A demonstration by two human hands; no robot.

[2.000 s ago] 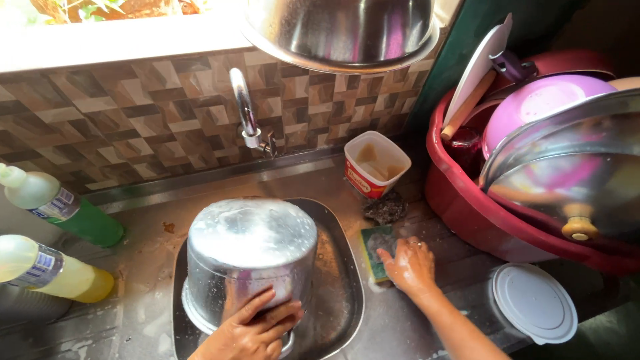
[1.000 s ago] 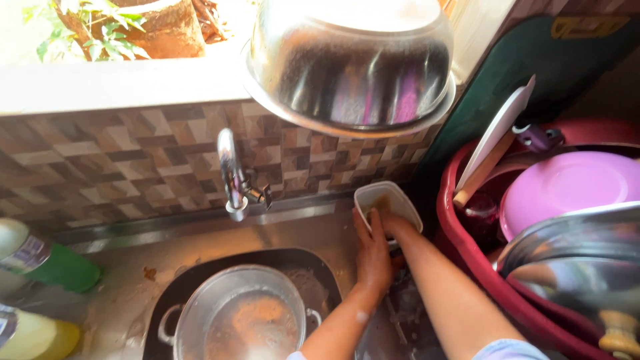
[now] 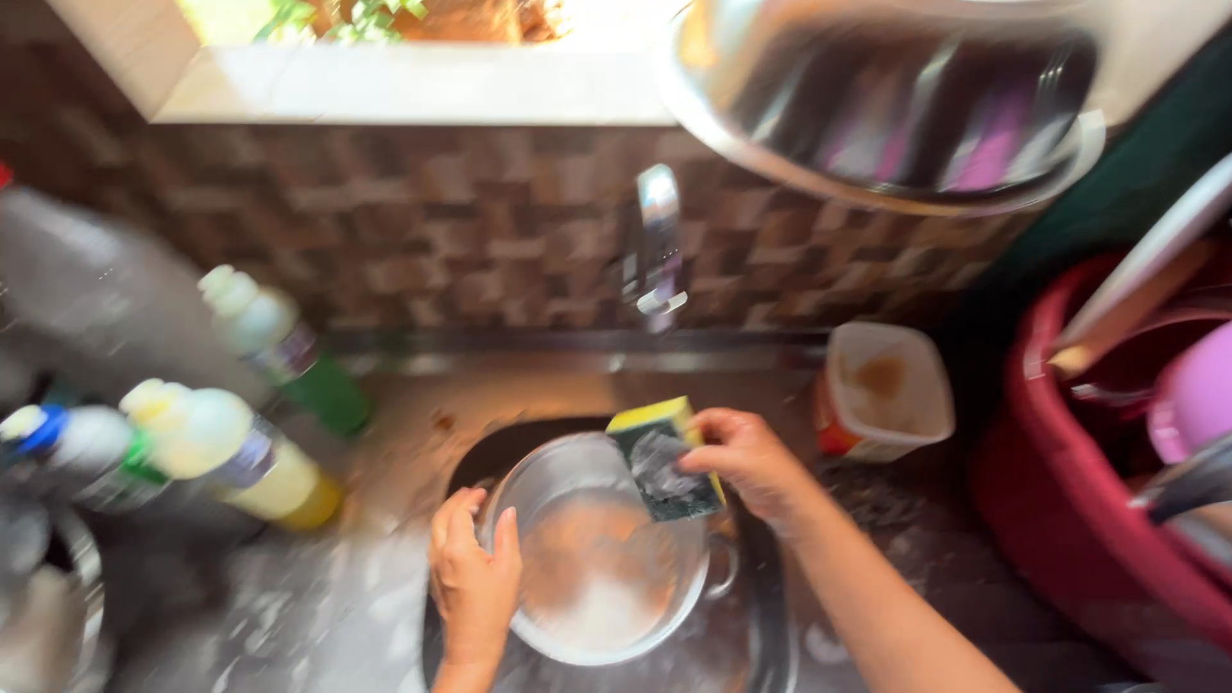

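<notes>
A metal cooking pot stands upright in the sink basin, its inside showing a brownish, partly whitish bottom. At the pot's left rim is my left hand, thumb over the edge and fingers outside. My right hand grips a yellow and green scouring sponge above the pot's right rim. A greyish clump, perhaps steel wool or suds, lies against the sponge's dark face. The faucet rises behind the basin.
Right of the basin stands a plastic tub; farther right, a red basin holds dishes. Bottles of green and yellow liquid stand left. A large metal bowl hangs above, blurred.
My hands have left the plastic tub; the left is now at the pot and the right holds the sponge. Two seconds ago the pot was upside down and the sponge lay on the counter.
</notes>
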